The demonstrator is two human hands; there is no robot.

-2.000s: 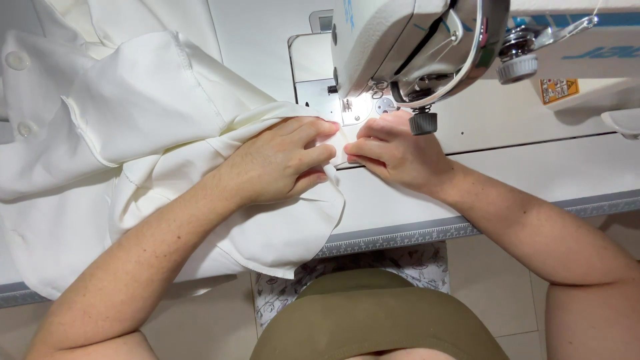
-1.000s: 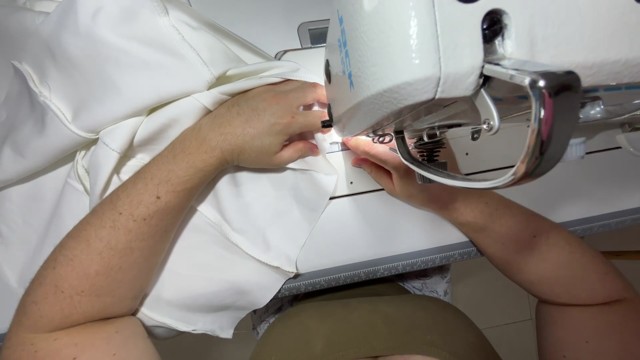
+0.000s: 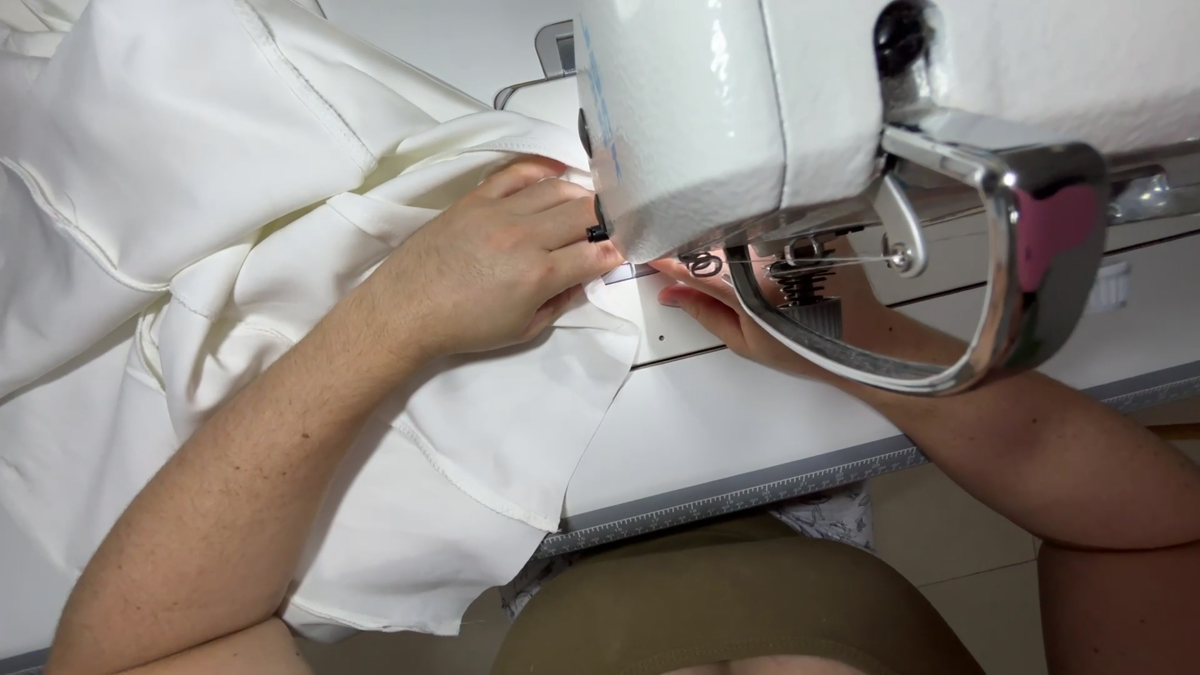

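White fabric (image 3: pixel 487 412) with stitched seams lies bunched over the left of the table and under the head of a white sewing machine (image 3: pixel 694 112). My left hand (image 3: pixel 506 253) rests flat on this fabric, its fingertips at the left side of the machine head, close to the needle area. My right hand (image 3: pixel 750 319) is at the other side of that area, partly hidden behind the metal guard (image 3: pixel 1041 262) and the tension spring; whether its fingers pinch the fabric cannot be told. The needle and presser foot are hidden by the machine head.
A measuring tape strip (image 3: pixel 731 497) runs along the table's front edge. The machine's bed (image 3: pixel 675 323) shows below the head. Tiled floor (image 3: pixel 966 562) lies beyond the edge. The fabric hangs over the front edge at the left.
The view has moved closer to the machine head, which now covers more of the work area. Both hands remain near the needle area, with the left one flatter on the fabric than two seconds ago.
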